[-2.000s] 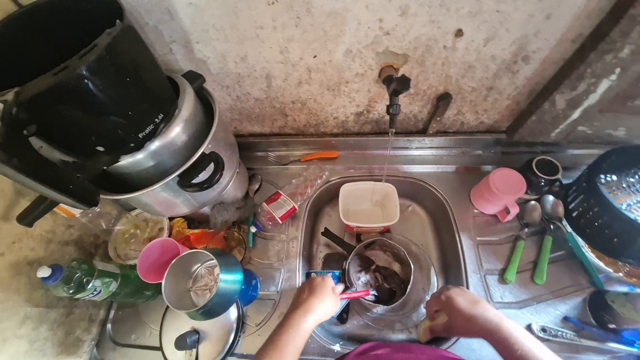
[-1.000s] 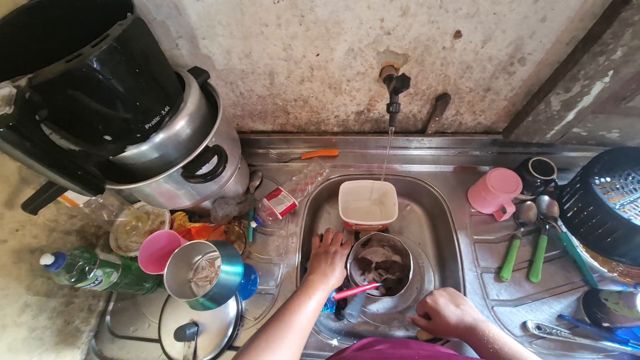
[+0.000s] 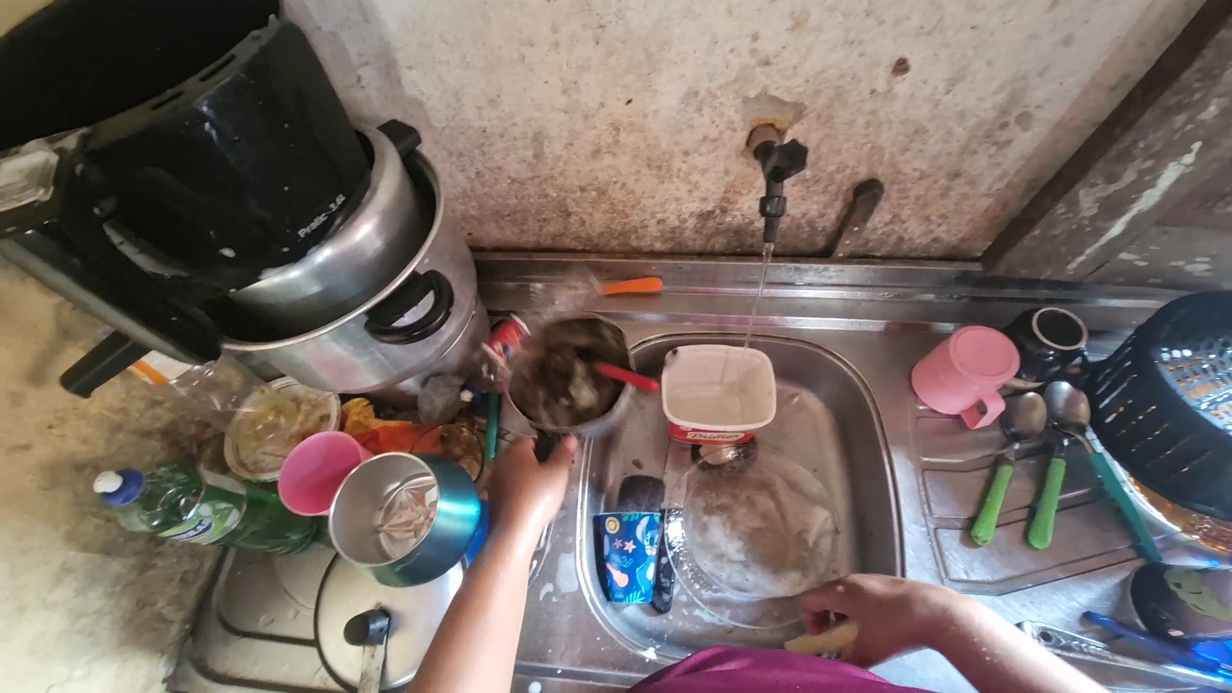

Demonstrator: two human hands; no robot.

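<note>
My left hand [image 3: 531,486] grips the handle of a small metal saucepan [image 3: 608,423], tilted and blurred above the sink's left rim, with dark contents and a red handle sticking out of it. My right hand [image 3: 871,616] holds a yellowish sponge [image 3: 821,639] over the sink's front edge. A white plastic tub [image 3: 720,385] stands at the back of the steel sink [image 3: 890,500], near the thin stream from the black tap [image 3: 773,183]. A clear round dish [image 3: 760,525] with cloudy water lies in the basin. Beside it is a blue patterned cup [image 3: 630,558].
Stacked pots [image 3: 385,318], a green bottle [image 3: 217,505], a pink cup [image 3: 320,472], a teal metal mug [image 3: 452,520] and a pot lid [image 3: 332,616] crowd the left. At right are a pink mug [image 3: 965,371], green-handled spoons [image 3: 1047,500] and a black basket [image 3: 1169,404].
My left hand has taken the saucepan by its handle and moved it from the basin up and left. The clear dish now shows fully. My right hand stays near the sink's front right.
</note>
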